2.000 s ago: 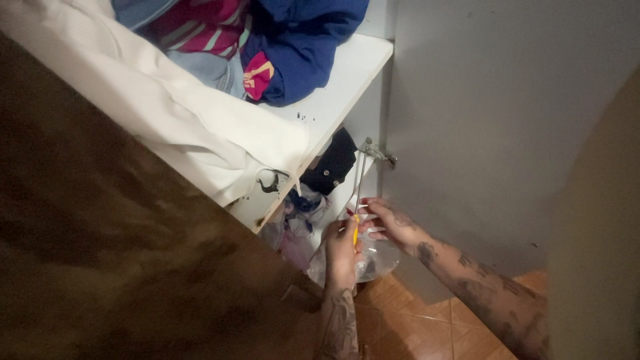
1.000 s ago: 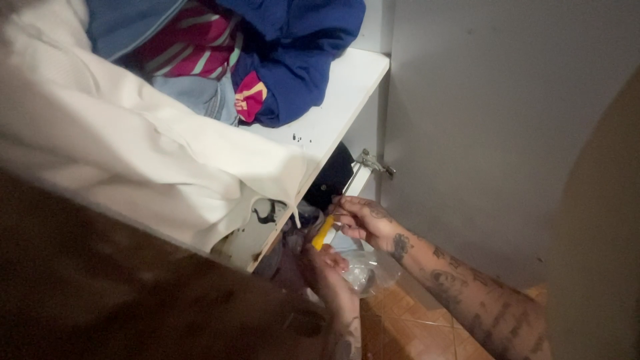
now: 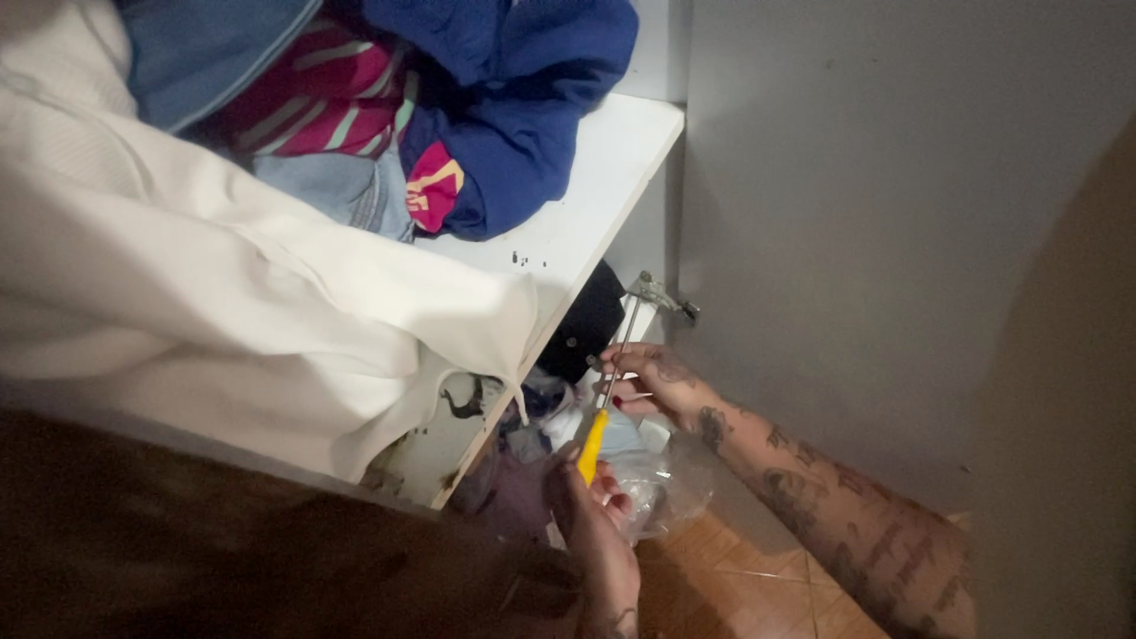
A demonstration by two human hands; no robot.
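Note:
A screwdriver (image 3: 593, 446) with a yellow handle and a long metal shaft reaches up to a metal cabinet hinge (image 3: 658, 295) on the inner side of a grey-white door. Around the handle my left hand (image 3: 593, 510) is closed, its thumb and fingers on the yellow part. Higher up, my right hand (image 3: 652, 380) holds the shaft between its fingertips. The shaft's tip meets or lies right by the hinge; the exact contact is too small to tell.
Above and left, a white shelf (image 3: 621, 151) bears a blue garment (image 3: 524, 115), a striped garment and a cream cloth (image 3: 293, 293). Below it are a black item (image 3: 590, 319) and clear plastic bags (image 3: 661, 493). The door panel (image 3: 852, 231) stands right; tiled floor (image 3: 737, 577) lies below.
Both hands stay on the screwdriver. Its yellow handle, tilted further over one second ago, now stands more upright, in line with the shaft.

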